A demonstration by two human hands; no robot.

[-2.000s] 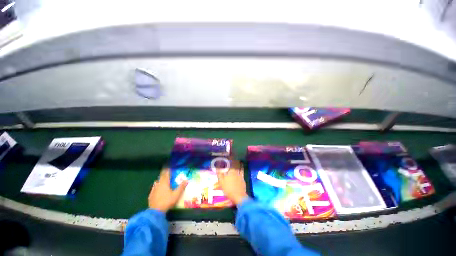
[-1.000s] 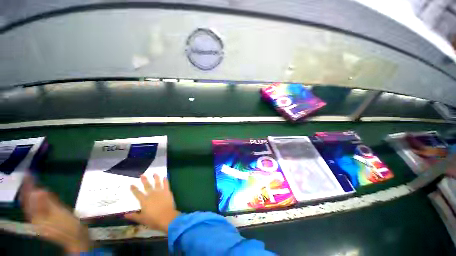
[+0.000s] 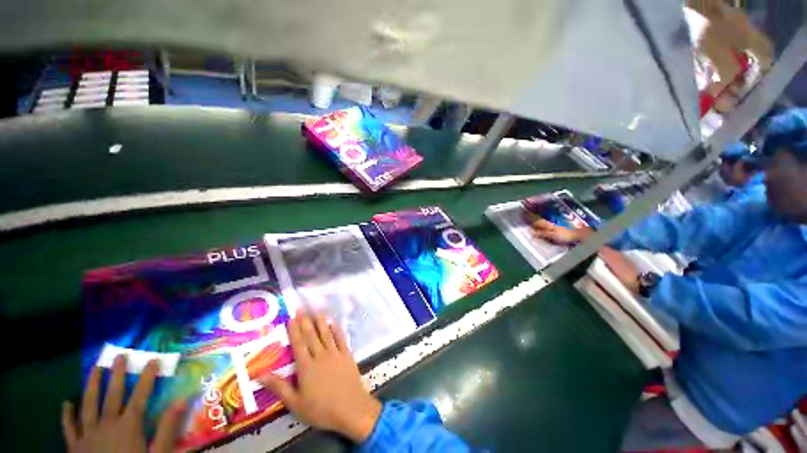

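A retail box with a colourful printed face (image 3: 181, 305) lies flat on the green belt, nearest to me. My left hand (image 3: 119, 411) rests on its lower left part with fingers spread, cut off by the bottom edge. My right hand (image 3: 326, 376) lies palm down, fingers apart, over the box's right side and the near edge of a pale-backed box (image 3: 341, 283). That box touches the colourful one; its navy strip is at the right. Another printed box (image 3: 438, 257) lies just beyond it. I see no grip on any box.
A printed box (image 3: 363, 146) lies tilted across the far strip by the rail. A worker in blue (image 3: 734, 301) sits at the right, one hand on a box (image 3: 553, 221), beside white and red stacks (image 3: 633, 305). A grey overhead beam (image 3: 495, 53) crosses the top; the belt's chipped white rail (image 3: 469, 329) runs diagonally.
The view has swung right and closer to the boxes. The white-faced boxes at the left are out of view. My hands have moved from there to the colourful box.
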